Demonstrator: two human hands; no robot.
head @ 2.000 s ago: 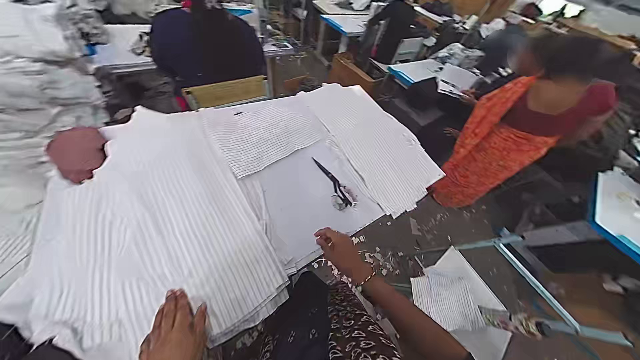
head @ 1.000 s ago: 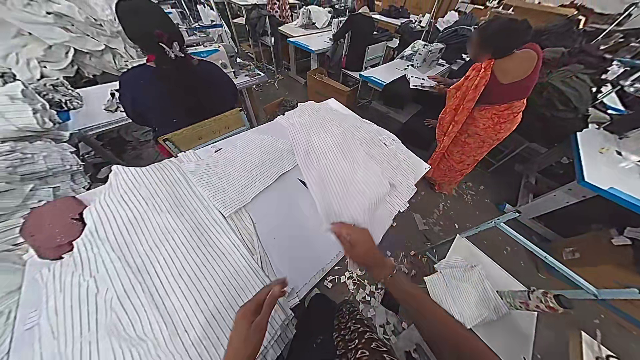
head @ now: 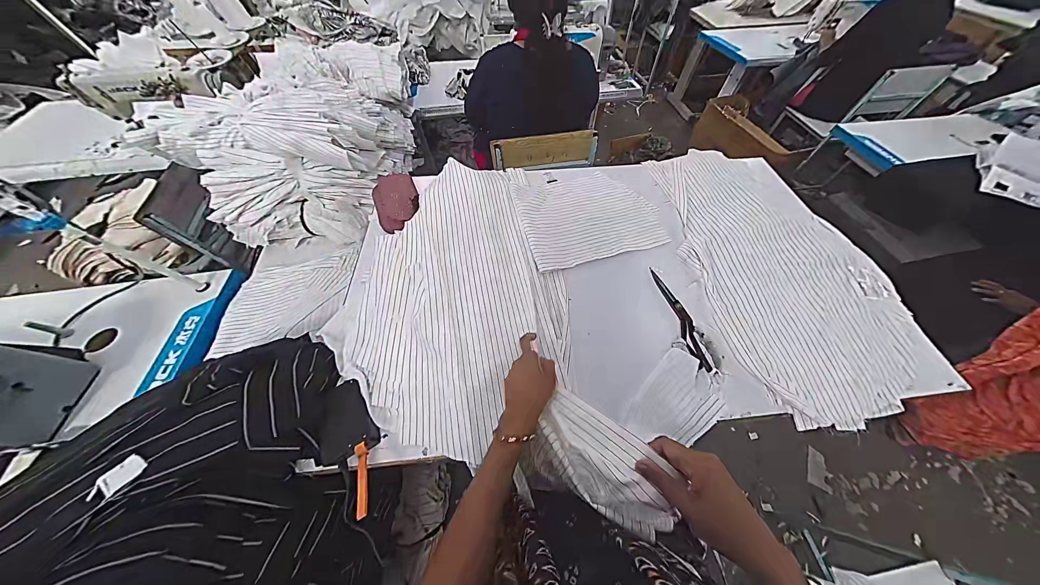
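Note:
My left hand (head: 528, 386) holds one end of a white striped fabric piece (head: 601, 459) near the table's front edge. The piece's other side is pinched in my right hand (head: 682, 479), so it hangs between both hands over my lap. Left of centre lies a large stack of striped fabric panels (head: 471, 301), with a smaller striped panel (head: 593, 215) overlapping it at the back. Black-handled scissors (head: 685, 321) lie on the white table, their handles touching a small striped piece (head: 678, 398). To their right is another stack of striped panels (head: 780, 284).
A reddish-brown cloth bundle (head: 396, 201) sits at the table's back left. Beyond it rise heaped striped garments (head: 301, 138). Black striped cloth (head: 203, 479) lies at left beside a sewing table (head: 179, 325). A seated person (head: 532, 89) is behind, and another person's orange garment (head: 987, 390) shows at right.
Both hands now hold a striped piece; two seconds ago my left hand lay flat on the stack. The scissors show again, largely covered one second ago. The view has swung left.

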